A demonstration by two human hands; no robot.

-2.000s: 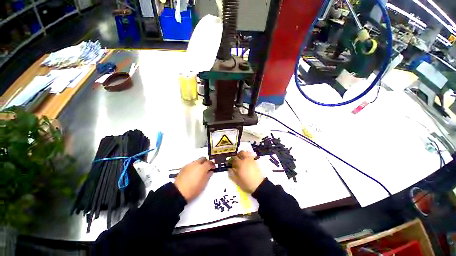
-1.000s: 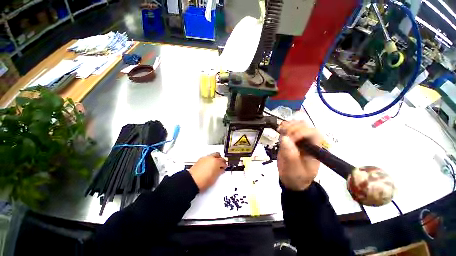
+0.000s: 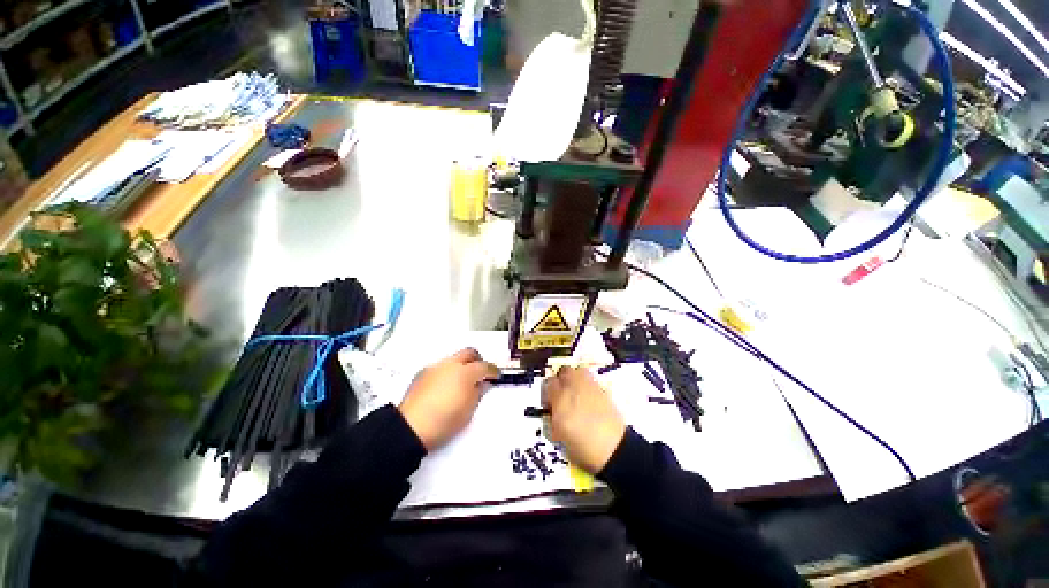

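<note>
The bench press (image 3: 566,230) stands in front of me, with a yellow triangle warning label on its head. My left hand (image 3: 446,396) is at the left of the press foot, its fingertips on a short black strip (image 3: 508,377). My right hand (image 3: 583,416) is just right of the foot, its fingertips close together near the strip's right end; what they hold is hidden. Tiny black bits (image 3: 538,461) lie in front of the press. A pile of short black pieces (image 3: 667,365) lies to the right.
A bundle of black strips (image 3: 293,373) tied with blue cord (image 3: 316,365) lies left. A leafy plant (image 3: 92,333) is at far left. A brown ring-shaped item (image 3: 312,169) and a yellow object (image 3: 468,190) stand behind. A black cable (image 3: 782,370) crosses the white sheet at right.
My right hand has let go of the ball-knobbed lever and moved left and down to the press foot. The lever is out of sight. My left hand stays by the foot.
</note>
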